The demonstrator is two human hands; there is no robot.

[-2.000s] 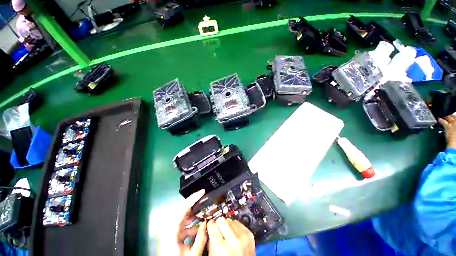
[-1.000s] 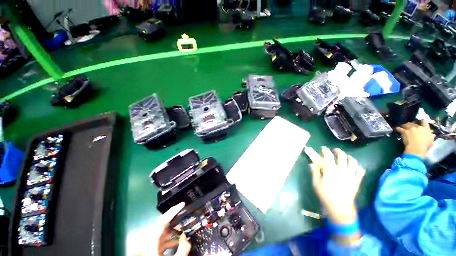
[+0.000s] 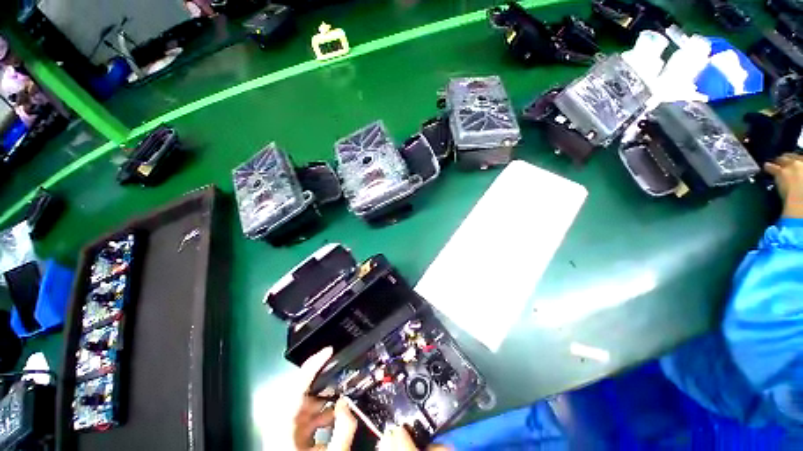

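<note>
The open black camera housing [image 3: 352,326] lies tilted on the green bench in front of me, its pale-rimmed lid [image 3: 310,280] swung out at the upper left. Its lower half holds circuit parts, wires and a round dark ring [image 3: 419,386]. My left hand [image 3: 324,416] grips the housing's lower left edge. My right hand [image 3: 401,438] is at the bottom edge of the picture, partly cut off. A thin shaft [image 3: 364,417] runs from it towards my left fingertips, over the housing's lower left part. The tool's handle is hidden.
A long black tray [image 3: 169,321] with a column of circuit boards [image 3: 99,339] stands at left. Grey-faced camera units [image 3: 374,167] stand in a row behind. A white sheet [image 3: 504,251] lies right of the housing. Another person's blue sleeve [image 3: 775,295] is at right.
The screwdriver that lay right of the white sheet is gone from there. My right hand reached to that spot and is now back at the housing with a thin shaft. The view has shifted.
</note>
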